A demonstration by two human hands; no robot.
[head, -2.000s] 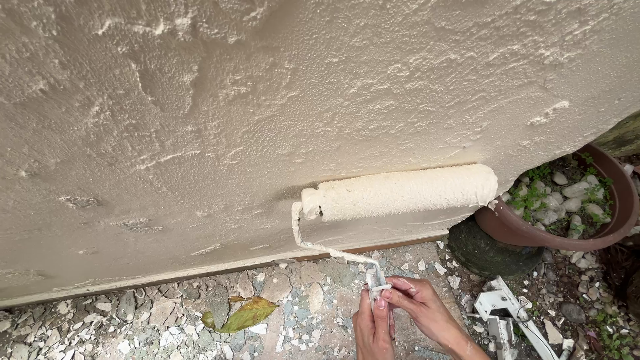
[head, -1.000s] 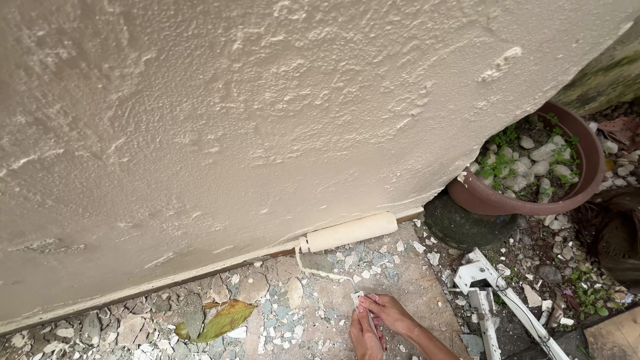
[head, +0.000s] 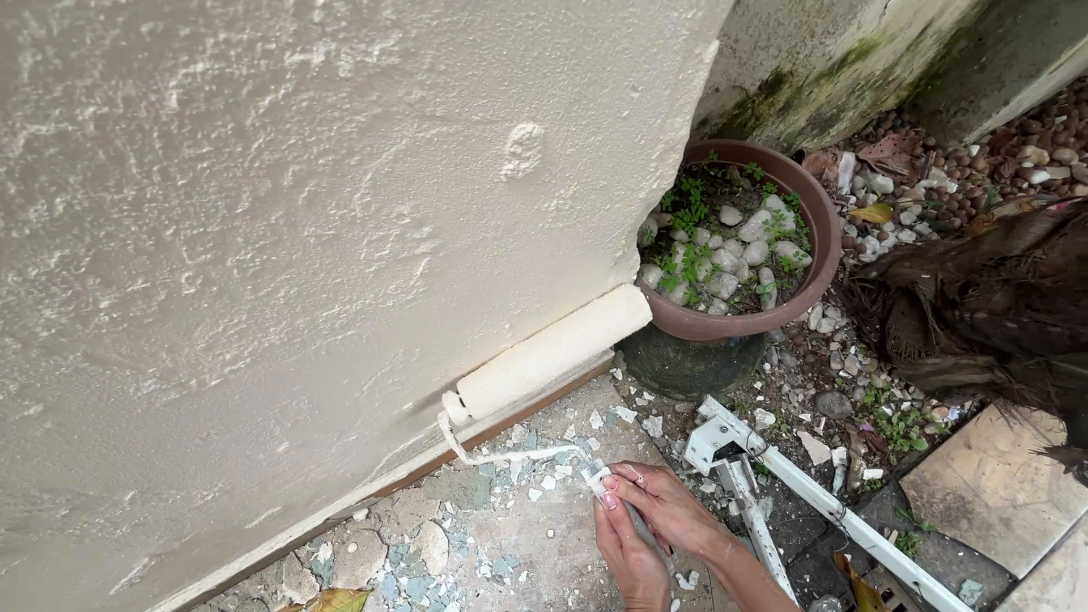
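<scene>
A paint roller (head: 552, 353), its long sleeve coated in cream paint, lies against the lower part of a textured wall (head: 340, 212), close to the wall's right corner. The bent wire frame, also caked in paint, runs from the sleeve's left end to a grey handle. My left hand (head: 627, 548) is closed around that handle from below and the left. Beside it my right hand (head: 667, 510) grips the same handle near its top, thumb resting at the collar. Paint specks mark the fingers. The lower handle is mostly hidden by my hands.
A brown plastic pot (head: 829, 255) with white pebbles and small plants stands by the wall's corner on a dark round base (head: 693, 365). White metal bars (head: 833, 510) lie right of my hands. Paint flakes litter the ground. A shaggy plant trunk (head: 977, 297) is at the right.
The roller was higher on the wall, then down at its foot; now it is slightly above the base strip and near the right corner. Both hands have stayed on the handle. The view has shifted right.
</scene>
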